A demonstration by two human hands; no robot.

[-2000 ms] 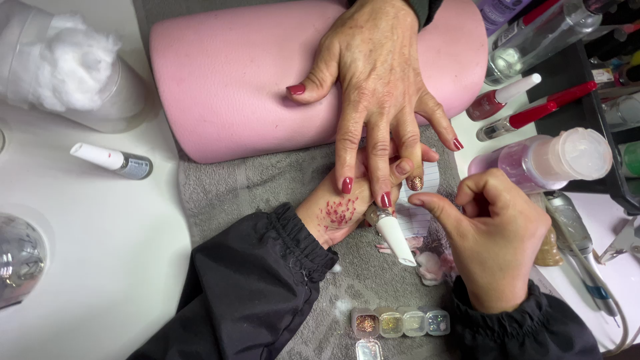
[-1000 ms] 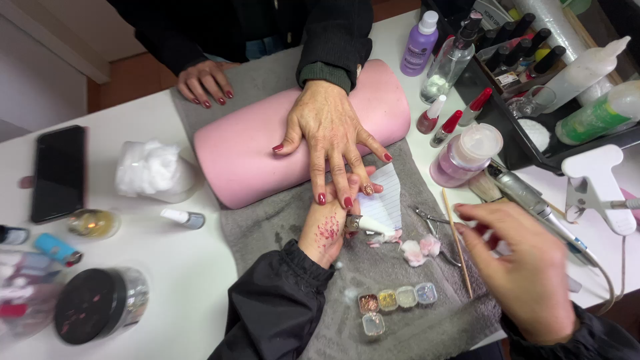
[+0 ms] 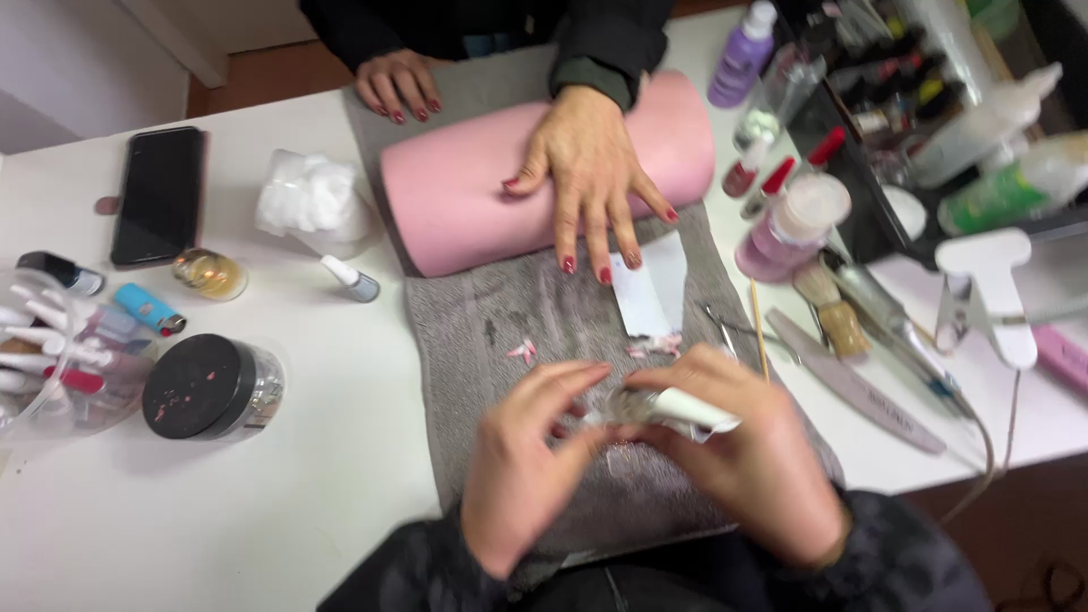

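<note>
My left hand (image 3: 531,450) and my right hand (image 3: 748,450) are close together over the grey towel (image 3: 476,408), low in the view. Between them is a nail polish bottle with a white cap (image 3: 693,412), lying across the fingers of my right hand. My left fingers reach toward the bottle and some small clear item that is blurred. Another person's hand (image 3: 591,170) with red nails rests on a pink cylindrical cushion (image 3: 467,187), fingers toward me. A folded paper piece (image 3: 650,289) lies beside those fingertips, with pink scraps (image 3: 654,344) at its lower edge.
A cotton container (image 3: 310,200), a grey polish bottle (image 3: 361,285), a phone (image 3: 159,195) and a black-lidded jar (image 3: 204,387) are on the left. On the right lie a nail file (image 3: 850,382), a wooden stick (image 3: 759,331), a brush (image 3: 837,314), an electric nail drill (image 3: 892,314) and a pink bottle (image 3: 790,229).
My left hand has left the other person's fingers and moved down toward me. My right hand has come in from the right, and the white-capped bottle is now between my hands.
</note>
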